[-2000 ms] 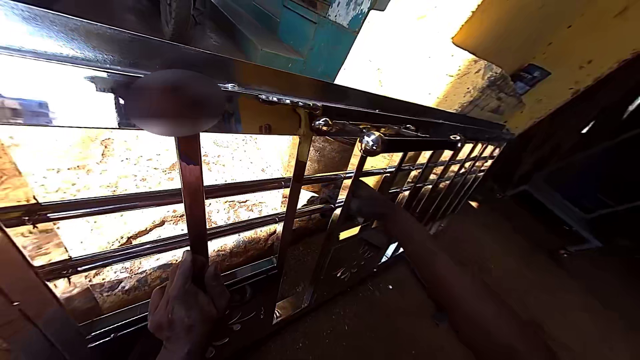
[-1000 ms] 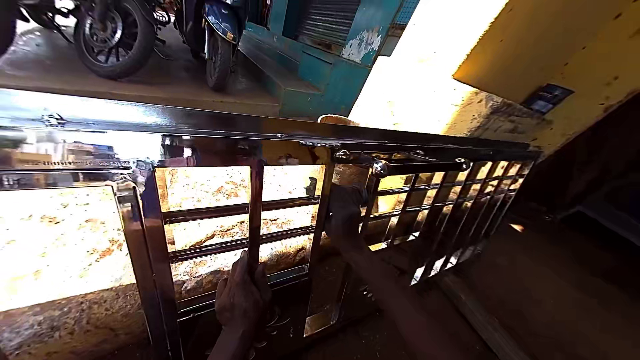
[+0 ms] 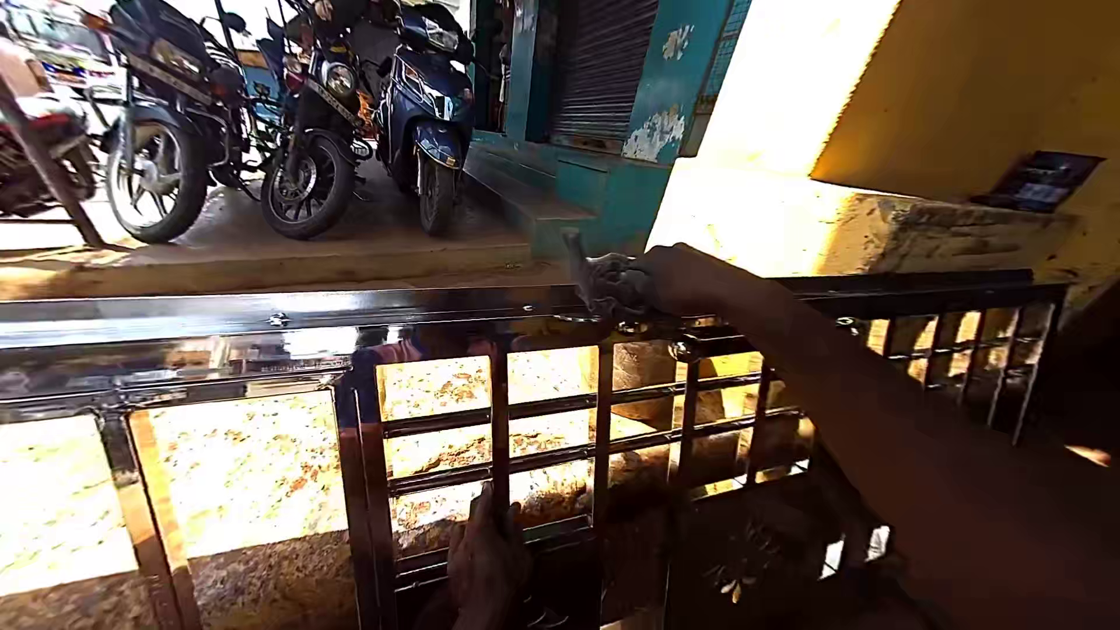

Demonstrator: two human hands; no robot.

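Note:
A glossy dark metal grille frame (image 3: 420, 306) with upright and cross bars stretches across the view. Low at the centre, my left hand (image 3: 486, 560) is closed around one of its upright bars (image 3: 500, 420). My right hand (image 3: 678, 278) is at the frame's top rail, right of centre, holding a crumpled grey cloth (image 3: 612, 284) against or just above the rail. Part of the cloth sticks up to the left of my fingers. Below the right hand, a round metal fitting (image 3: 682, 350) sits on the frame. My right forearm hides part of the grille's right side.
Behind the frame stand motorcycles (image 3: 311, 188) and a dark blue scooter (image 3: 433, 114) on a raised floor. A teal wall with a rolling shutter (image 3: 604, 70) and steps is beyond them. At right are a yellow wall (image 3: 945, 96) and a ledge bearing a dark packet (image 3: 1041, 181).
My right hand has moved from among the bars up to the top rail. The left hand stays low on an upright bar. The view has tilted up, showing more of the motorcycles.

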